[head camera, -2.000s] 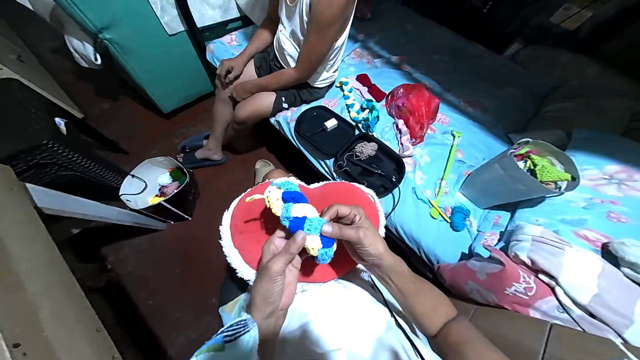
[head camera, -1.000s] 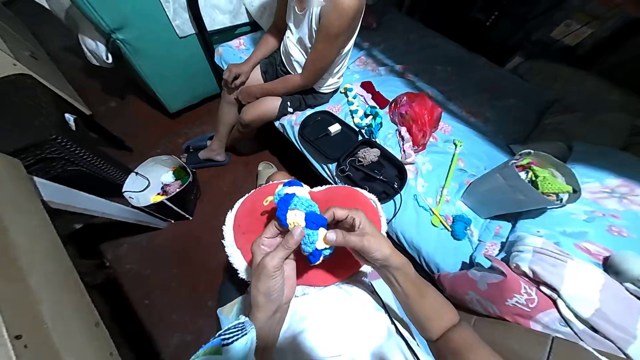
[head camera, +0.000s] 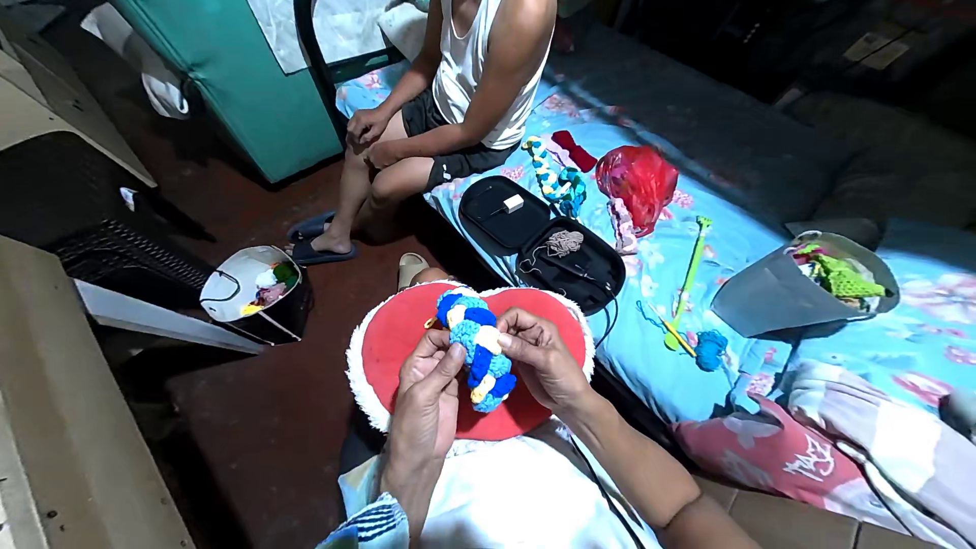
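Observation:
A braided crochet piece (head camera: 476, 347) in light blue, dark blue, white and yellow is held up between both hands. My left hand (head camera: 427, 381) pinches its left edge between thumb and fingers. On its right edge, my right hand (head camera: 541, 354) grips a white part with thumb and forefinger. Beneath the piece a red heart-shaped cushion (head camera: 389, 335) with white fluffy trim lies on my lap. A small yellow loop sticks out near the upper left of the piece.
On the flowered bed lie an open black case (head camera: 507, 213), a red plastic bag (head camera: 637, 183), a crochet braid (head camera: 545, 171), blue yarn (head camera: 711, 351) and a tipped grey bin (head camera: 762, 293). A person (head camera: 473, 91) sits beyond. A yarn bucket (head camera: 229, 297) stands left.
The braided piece has turned in my hands, from slanting toward the upper left to a more upright position with other strands showing. Both hands have stayed on it. The seated person has hardly moved.

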